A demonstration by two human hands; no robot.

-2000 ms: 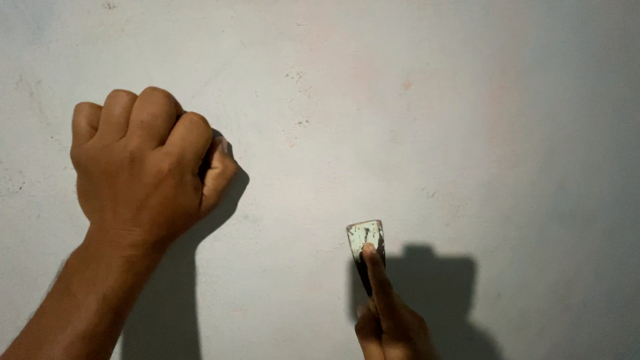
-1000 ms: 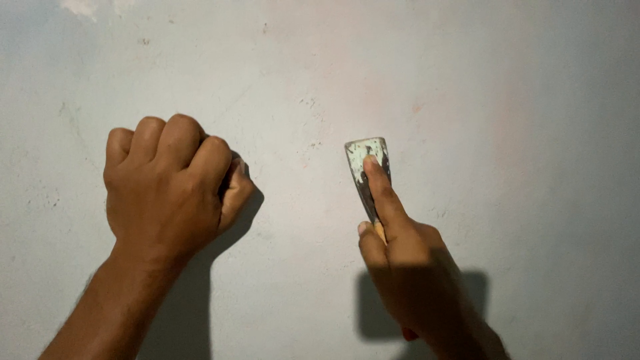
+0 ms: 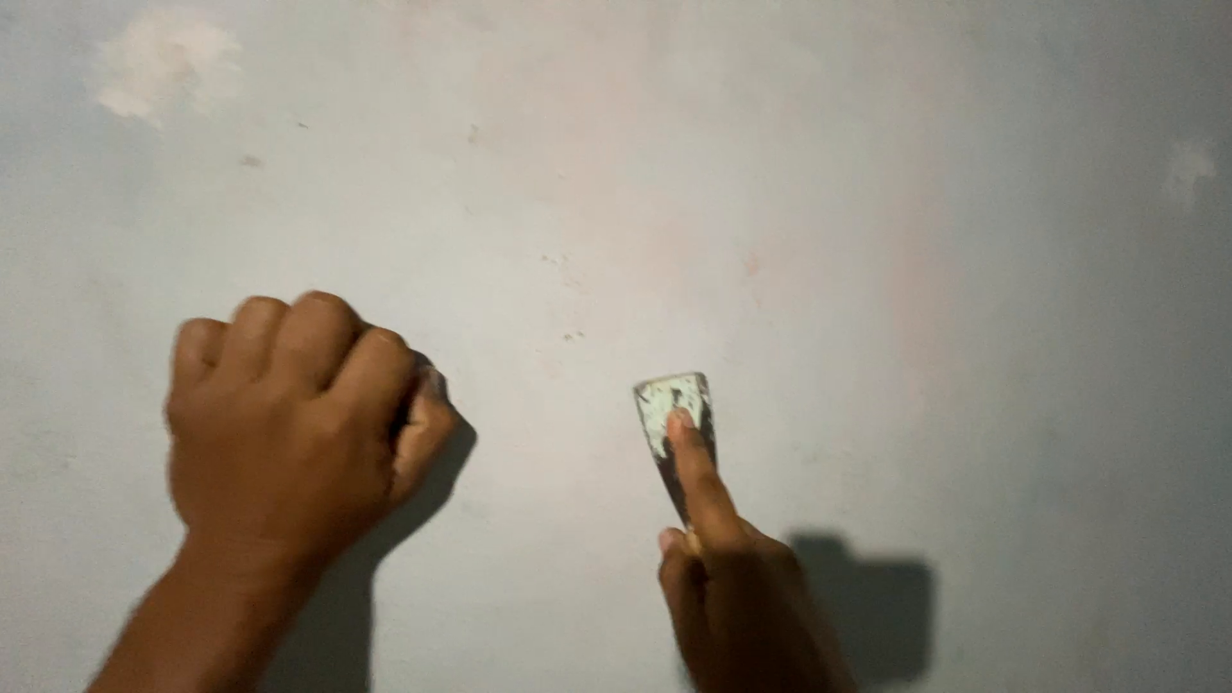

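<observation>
My left hand (image 3: 289, 433) is closed in a fist against a pale painted wall (image 3: 539, 462), at the left of the view. Whether anything is inside that fist cannot be seen. At the lower right of centre, my right hand (image 3: 731, 577) grips a putty knife (image 3: 660, 402) with a worn, paint-stained metal blade. The index finger lies along the blade, whose wide edge points up and is at the wall. Only a bit of the handle shows between the fingers.
The wall fills the view. A pale rough patch (image 3: 168, 63) is at the upper left and a smaller one (image 3: 1192, 168) at the right edge. Small chips and marks (image 3: 573, 336) dot the middle. Dark shadows fall beside both hands.
The right hand with the putty knife moved up the wall between the two earlier frames, and is now slightly lower again. The left hand stays a fist. The view has shifted somewhat.
</observation>
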